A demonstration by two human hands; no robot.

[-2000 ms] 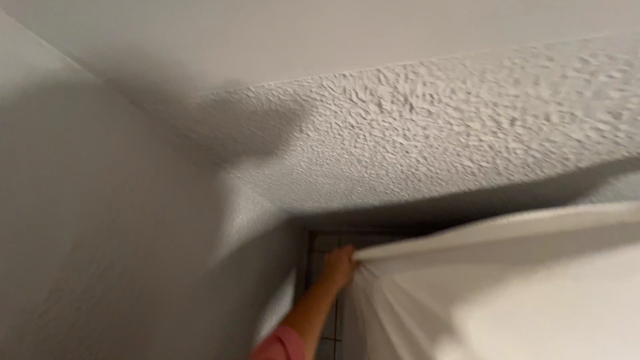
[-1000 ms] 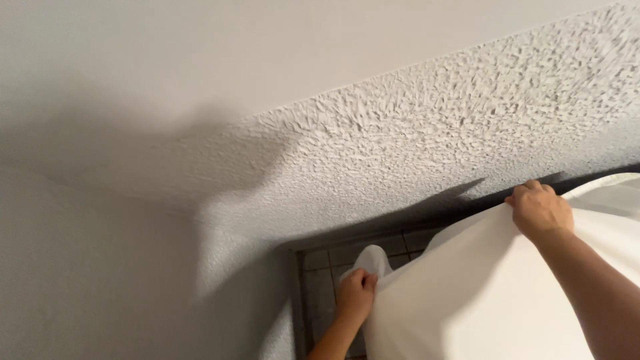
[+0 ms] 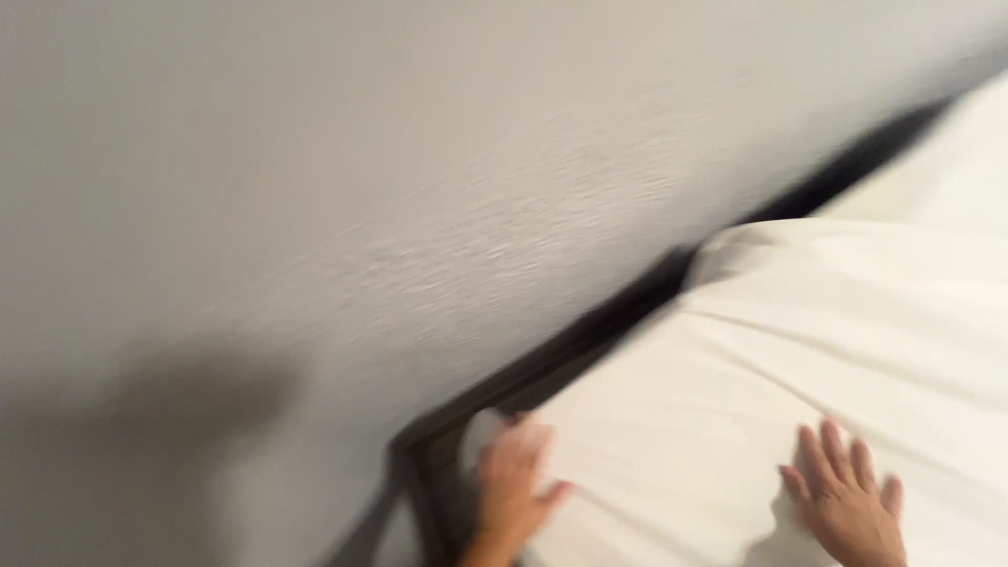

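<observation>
A white cloth, like a bed sheet [image 3: 677, 425], covers a broad surface at the lower right, with creases running across it. My left hand [image 3: 516, 480] is blurred at the cloth's left edge, its fingers somewhat apart; whether it grips the edge cannot be told. Farther right, my right hand [image 3: 846, 492] lies over the cloth with its fingers spread and nothing held. Beyond the hands, the cloth's far edge is bunched up near the wall, and a paler surface shows past it.
A light wall with a rough textured band [image 3: 504, 236] rises beyond the cloth. Between wall and cloth runs a dark gap or frame edge [image 3: 583, 339], which turns a corner at the lower left. Shadows fall on the wall at left.
My right hand has let go of the cloth's far edge and is now spread over the cloth nearer to me. The cloth now shows more long creases. The view has turned.
</observation>
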